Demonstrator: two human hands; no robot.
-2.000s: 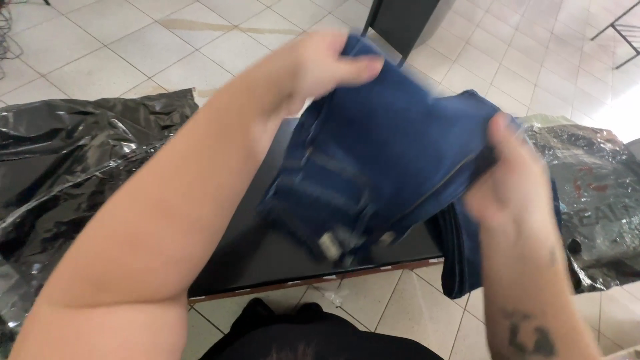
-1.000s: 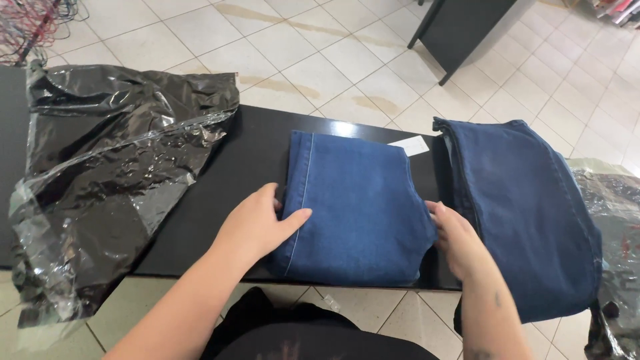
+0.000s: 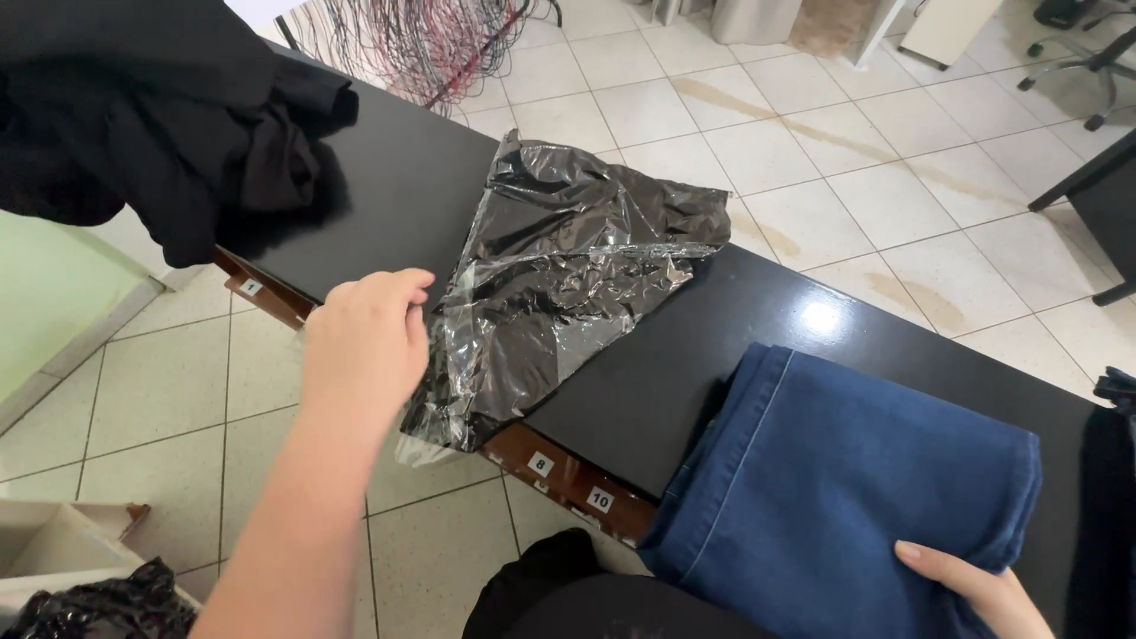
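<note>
Folded blue denim jeans (image 3: 852, 479) lie at the near right of the black table (image 3: 648, 399), partly over its near edge. My right hand (image 3: 967, 581) is at their near right corner, thumb on top of the denim and the other fingers hidden beneath or behind it. My left hand (image 3: 368, 328) is raised just left of a crumpled clear and black plastic bag (image 3: 568, 284) that lies across the table. Its fingers are slightly curled and hold nothing visible; whether they touch the bag's edge is unclear.
Black cloth (image 3: 177, 115) is heaped on the table's far left. Numbered tags mark the brown near edge (image 3: 568, 484). A pale open box (image 3: 62, 550) with black plastic stands at lower left. Tangled wires (image 3: 417, 44) hang beyond the table; dark denim (image 3: 1114, 390) shows at the right edge.
The view has swung left. My left hand has left the folded jeans and moved left to beside the plastic bag. My right hand stays at the jeans, which one second ago lay between both hands.
</note>
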